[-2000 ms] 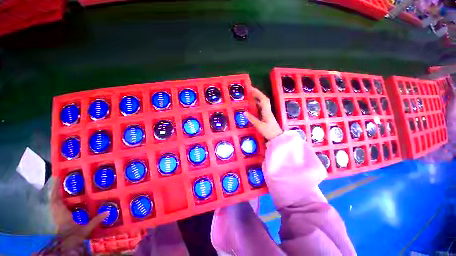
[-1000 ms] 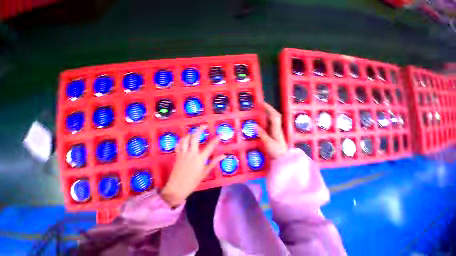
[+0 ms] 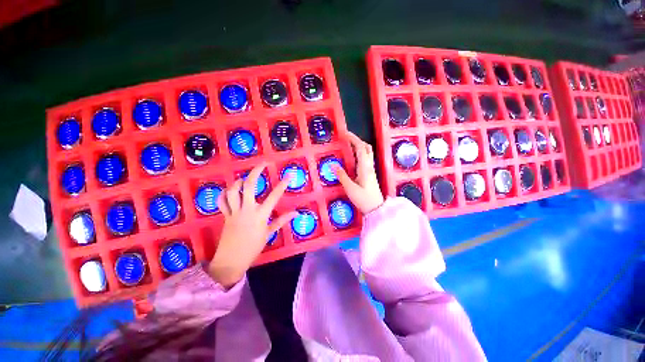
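Observation:
The red working tray (image 3: 184,131) lies in front of me, its pockets holding round watch bodies. Most screens are blue with pale lines, such as this watch (image 3: 194,104); several at the upper right are black with small marks, such as this dark watch (image 3: 311,86). My left hand (image 3: 244,226) is spread over the lower middle, a fingertip on a blue watch (image 3: 293,177) in the third row; it hides parts of some pockets. My right hand (image 3: 363,177) grips the tray's right edge, its thumb at the third row's last watch (image 3: 330,170).
A neighbouring red tray (image 3: 378,106) with dark and whitish discs stands close on the right, and another red tray (image 3: 571,159) beyond it. A white slip (image 3: 29,211) lies left on the dark green bench (image 3: 212,35). Blue floor (image 3: 495,276) shows at the lower right.
My left hand has left the tray's lower left corner and moved over its lower middle. The second row's last watch has turned from blue to dark. The two lowest left-column watches now look whitish.

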